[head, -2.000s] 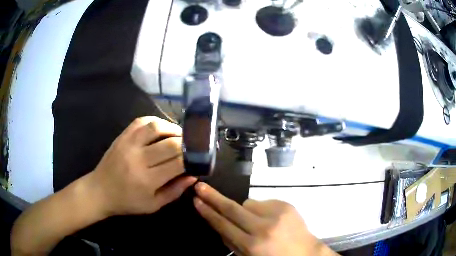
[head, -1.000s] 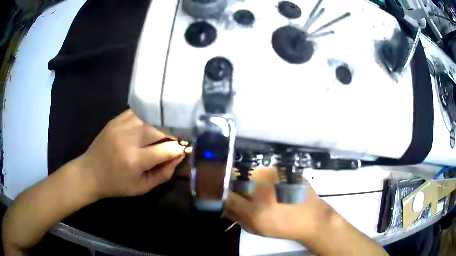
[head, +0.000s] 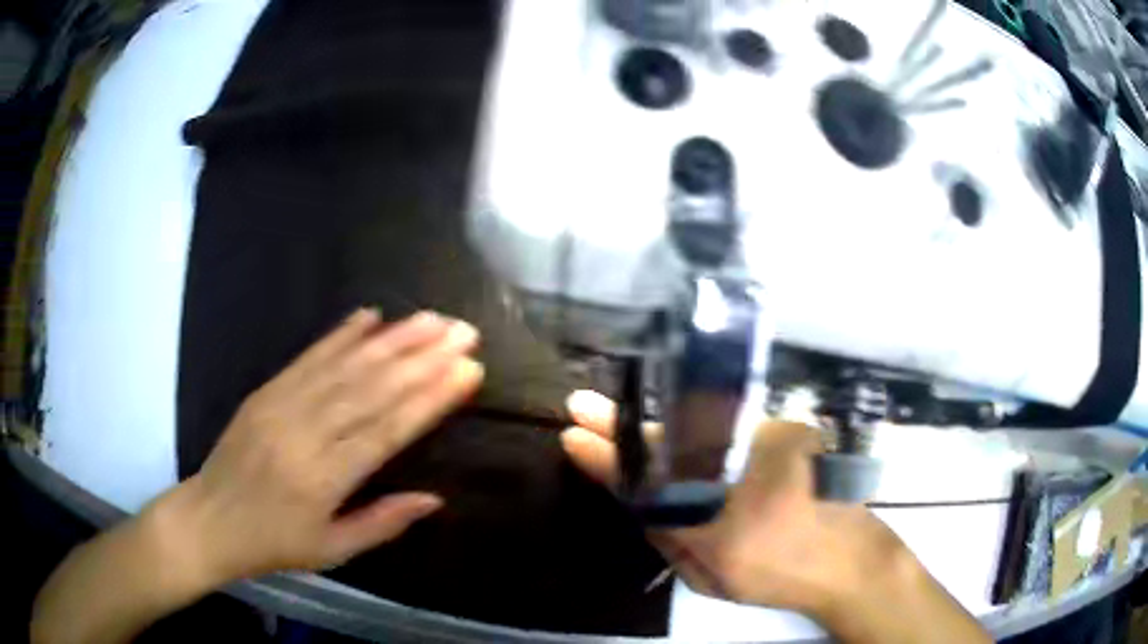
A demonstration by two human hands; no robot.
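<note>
A dark fabric panel lies flat on the white table, left of and under the white sewing machine head. My left hand lies palm down on the fabric, thumb apart from the fingers, holding nothing. My right hand is behind the shiny take-up lever guard, which hides part of it. Its fingertips touch the fabric near the needle area. A thin pale tool tip shows below my right hand. The needle and presser foot cannot be made out clearly.
Grey tension knobs stand right of the guard. A black strap wraps the machine arm. A clear packet with dark contents and a tan cardboard piece lie at the right table edge.
My left hand has opened from a pinch near the needle and now lies flat, farther from the needle. My right hand's fingertips now show left of the guard. The view has shifted.
</note>
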